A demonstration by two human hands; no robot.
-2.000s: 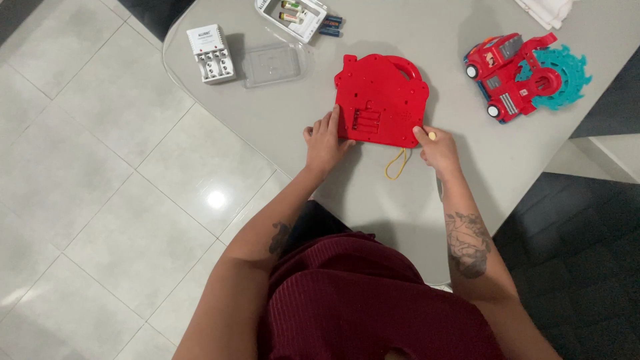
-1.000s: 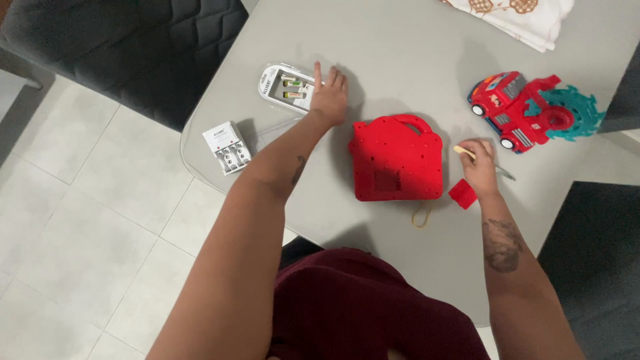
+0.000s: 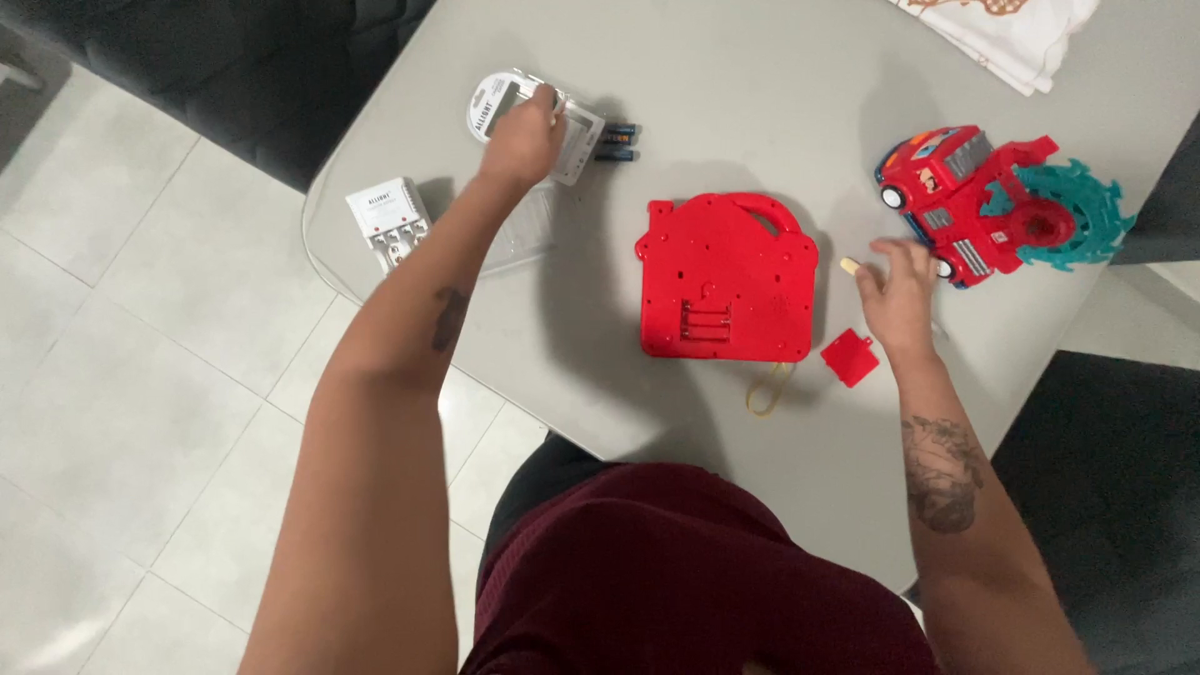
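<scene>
My left hand (image 3: pixel 525 141) is over a white and clear blister package (image 3: pixel 586 141), its fingertips pinched near a small light item; whether they grip it is unclear. My right hand (image 3: pixel 900 295) rests on the table with its fingers apart. Beneath it lies a screwdriver, its pale yellow handle end (image 3: pixel 850 266) showing by the thumb and its thin shaft behind the palm. Between the hands, a red plastic toy with a carrying handle (image 3: pixel 727 253) lies back up, its battery compartment (image 3: pixel 705 321) uncovered and metal contacts showing. A red battery cover (image 3: pixel 850 357) lies between toy and right hand.
Dark blue batteries (image 3: pixel 619 141) lie beside the package. A white battery charger (image 3: pixel 386 220) and a clear plastic tray (image 3: pixel 520 234) are at left. A red toy truck (image 3: pixel 956 206) with a teal wheel stands right. A yellow loop (image 3: pixel 769 389) and a white cloth (image 3: pixel 1017 37) are on the table.
My left hand has gone from the red toy to the package at upper left. The cover has come off the toy's battery compartment. My right hand has left the toy and opened over the screwdriver.
</scene>
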